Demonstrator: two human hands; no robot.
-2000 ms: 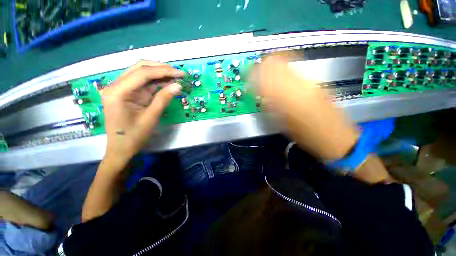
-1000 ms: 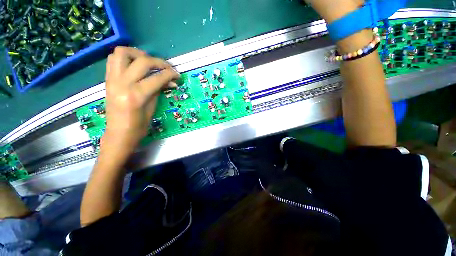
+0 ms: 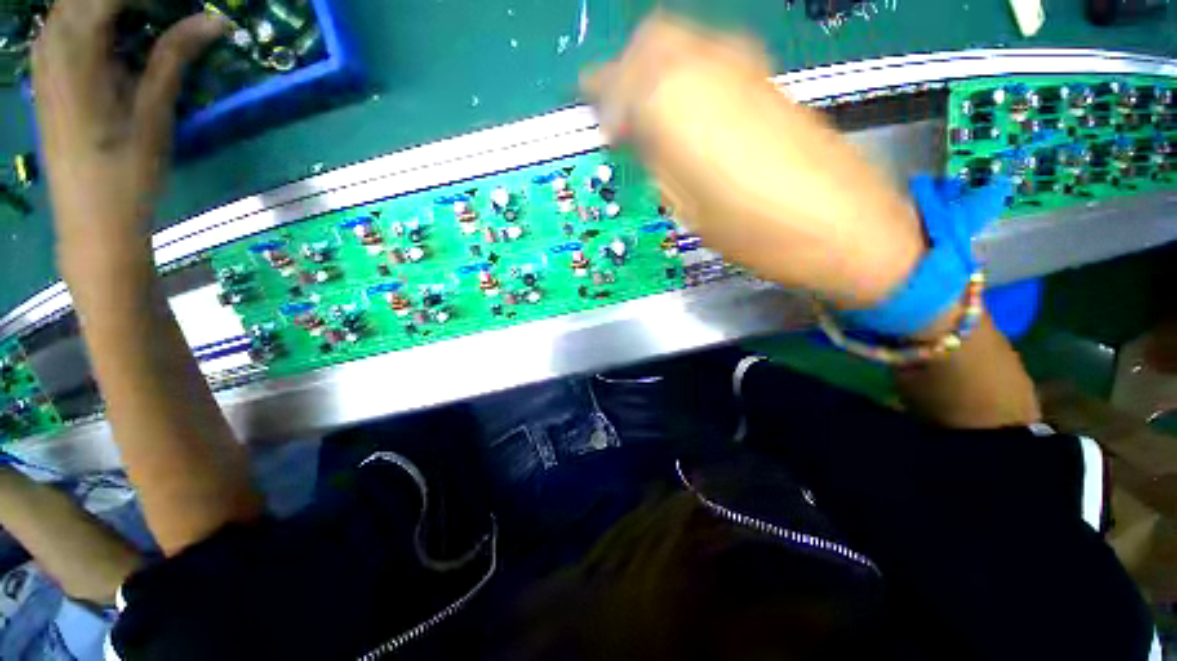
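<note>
A green circuit board [image 3: 439, 265] with rows of small mounted parts lies between the conveyor rails in front of me. My left hand [image 3: 123, 97] is over the blue parts bin [image 3: 338, 58] at the upper left, thumb and fingers apart among the dark cylindrical capacitors [image 3: 271, 39]; whether it touches any is unclear. My right hand [image 3: 691, 110] is blurred above the board's right end and the far rail. Its fingertips are too blurred to show whether they hold a part. A blue wrist strap [image 3: 916, 278] and a beaded bracelet are on the right wrist.
A second populated board [image 3: 1065, 129] sits on the rails at the right, and part of another [image 3: 20, 387] at the far left. The silver near rail [image 3: 542, 355] runs across. Dark small parts [image 3: 839, 7] lie at the top edge. Another person's forearm [image 3: 58, 536] is at lower left.
My left hand has moved from the board to the bin at upper left. My right hand has come back from the top edge toward the board. The whole middle board now shows.
</note>
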